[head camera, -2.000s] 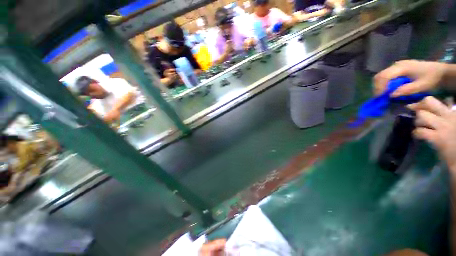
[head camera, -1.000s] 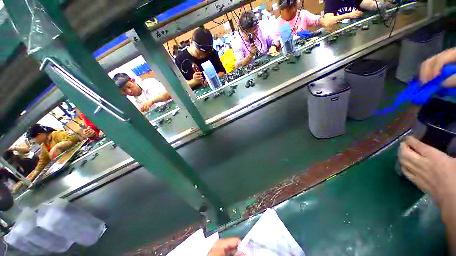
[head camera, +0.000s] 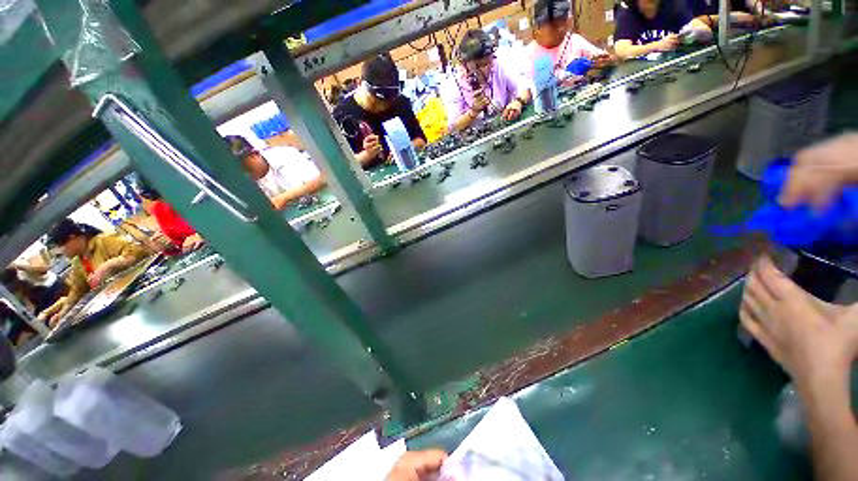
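Note:
My left hand (head camera: 416, 465) is cut off by the bottom edge, its fingers against a white bag (head camera: 503, 447) with a raised pointed corner. More white sheets (head camera: 353, 459) lie just left of the hand, by the green post. The hand seems closed on the bag's edge, though most of it is out of the picture. My right hand is not in view.
At right, another worker's hands (head camera: 798, 315) wipe a dark-topped unit with a blue cloth (head camera: 786, 211). Grey units (head camera: 602, 225) stand on the dark green belt (head camera: 470, 296). White bagged shapes (head camera: 118, 413) are at lower left. A green post (head camera: 273, 254) crosses the view. Workers sit opposite.
The view has steadied and shifted slightly. The grey units and bagged shapes sit a little further left. The neighbour's cloth has moved over the dark unit. My left hand stays by the white bag.

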